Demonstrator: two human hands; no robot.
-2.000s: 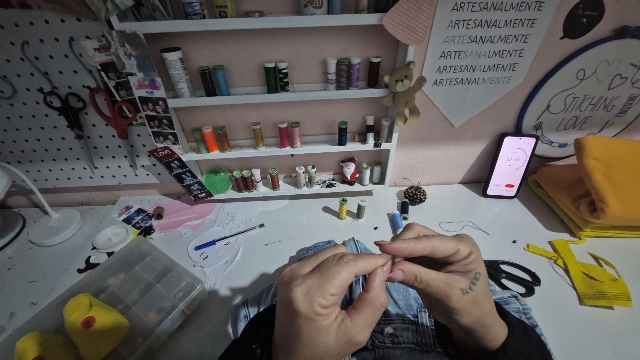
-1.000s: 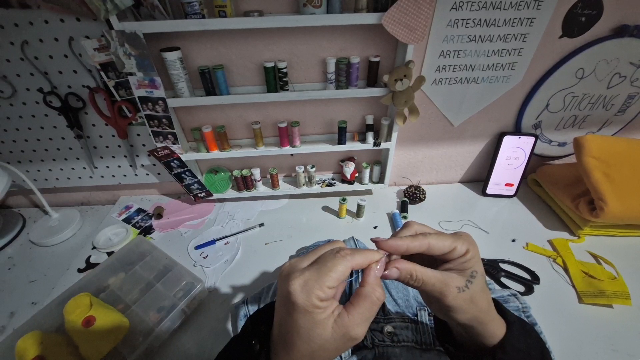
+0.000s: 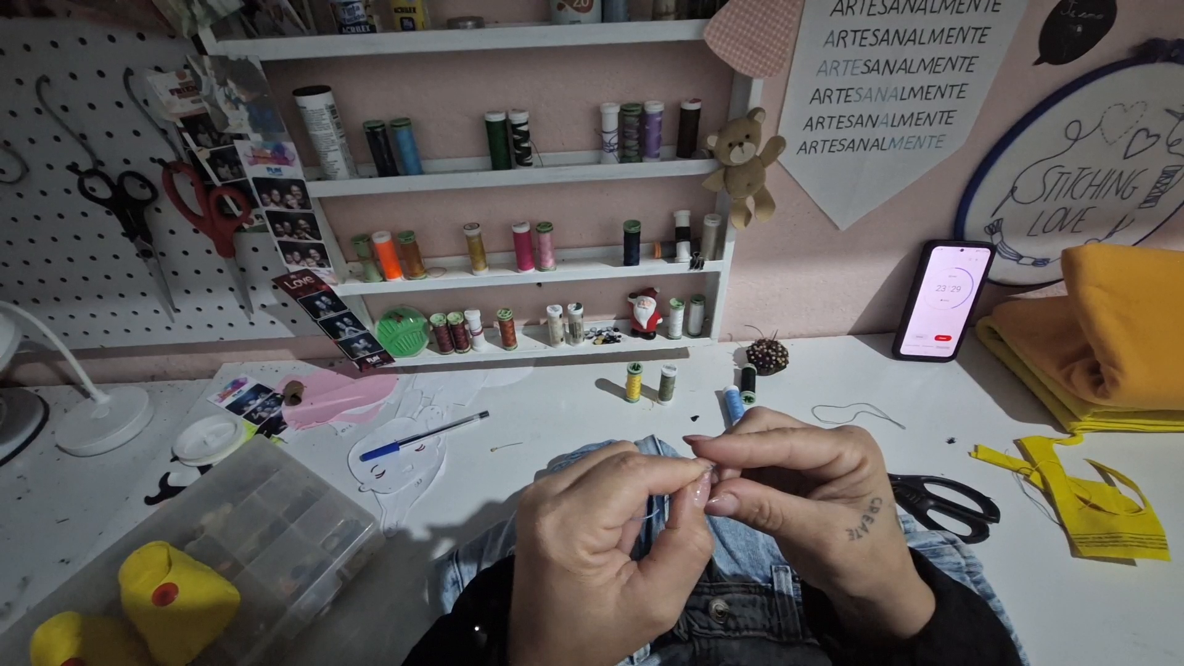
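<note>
My left hand (image 3: 610, 546) and my right hand (image 3: 814, 499) meet fingertip to fingertip above blue denim jeans (image 3: 740, 564). The left thumb and forefinger pinch something tiny, and a thin pale thread (image 3: 655, 513) shows beside them. The right thumb and forefinger close at the same spot; what lies between them is too small to tell. Just behind the hands lie a blue thread spool (image 3: 733, 404) and a black one (image 3: 747, 382). Black-handled scissors (image 3: 943, 507) lie right of my right hand, partly hidden by it.
A yellow spool (image 3: 633, 382) and a green one (image 3: 667, 384) stand behind. At left are a plastic compartment box (image 3: 314, 546) with yellow felt pieces (image 3: 176, 597) on it, and a pen (image 3: 425, 435). At right are yellow felt scraps (image 3: 1101, 509), folded felt (image 3: 1119, 324) and a phone (image 3: 943, 301).
My two hands stay together in nearly the same place, with only small shifts of the fingers.
</note>
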